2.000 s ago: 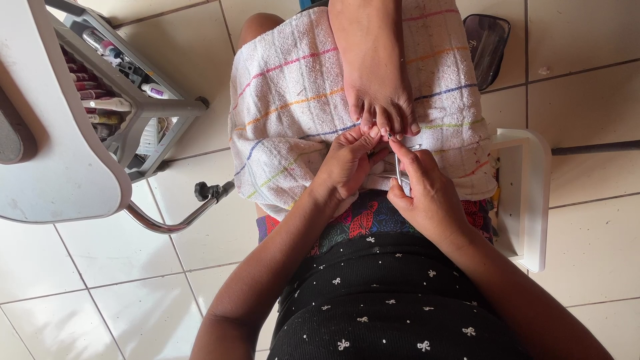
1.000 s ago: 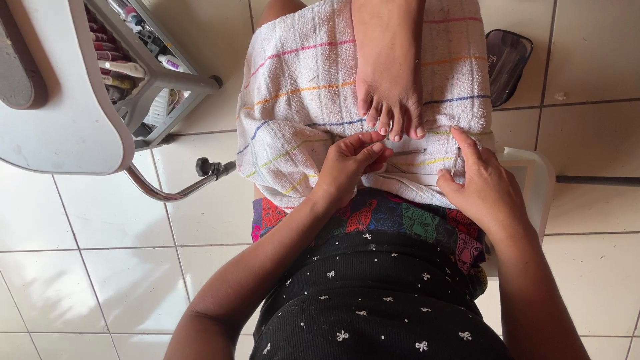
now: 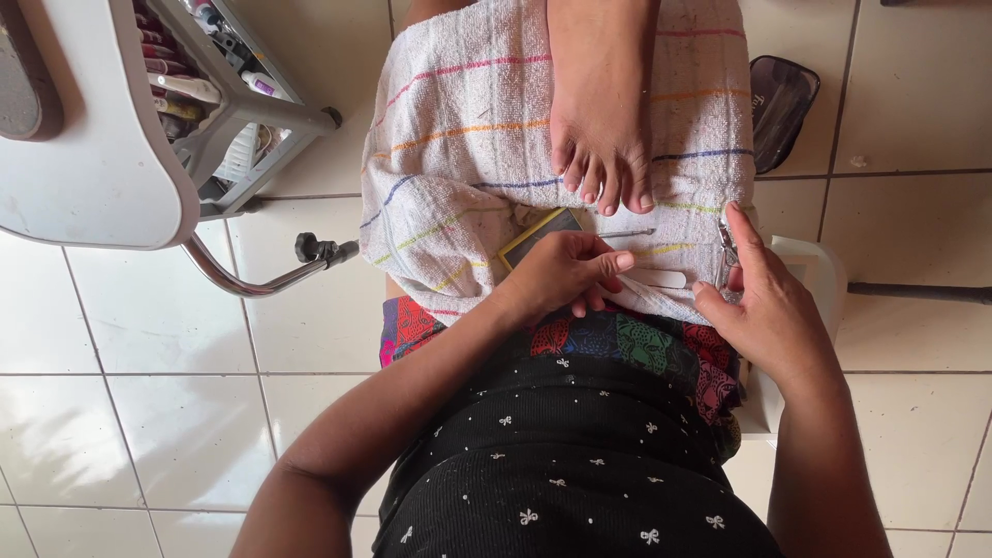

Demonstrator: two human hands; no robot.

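Note:
Another person's bare foot (image 3: 601, 116) rests on a striped white towel (image 3: 457, 147) over my lap. My left hand (image 3: 570, 271) hovers below the toes, fingers loosely curled, over a yellow-edged dark object (image 3: 542, 235); whether it holds anything small cannot be told. A slim metal tool (image 3: 626, 233) and a pale flat stick, perhaps a nail file (image 3: 659, 278), lie on the towel beside that hand. At the towel's right edge, my right hand (image 3: 752, 294) has thumb and index finger apart around a metal nipper-like tool (image 3: 727, 252); its hold on it is unclear.
A white padded rest (image 3: 101, 170) on a curved chrome arm (image 3: 256, 288) juts in at left, beside a grey rack (image 3: 271, 116) of bottles and tubes. A dark case (image 3: 781, 112) lies on the tiled floor at right, near a pale stool's edge (image 3: 821, 271).
Both hands have come away from the toes, where they were two seconds ago. The left hand has moved down over the towel, and the right hand stands to the right. The foot remains on the towel.

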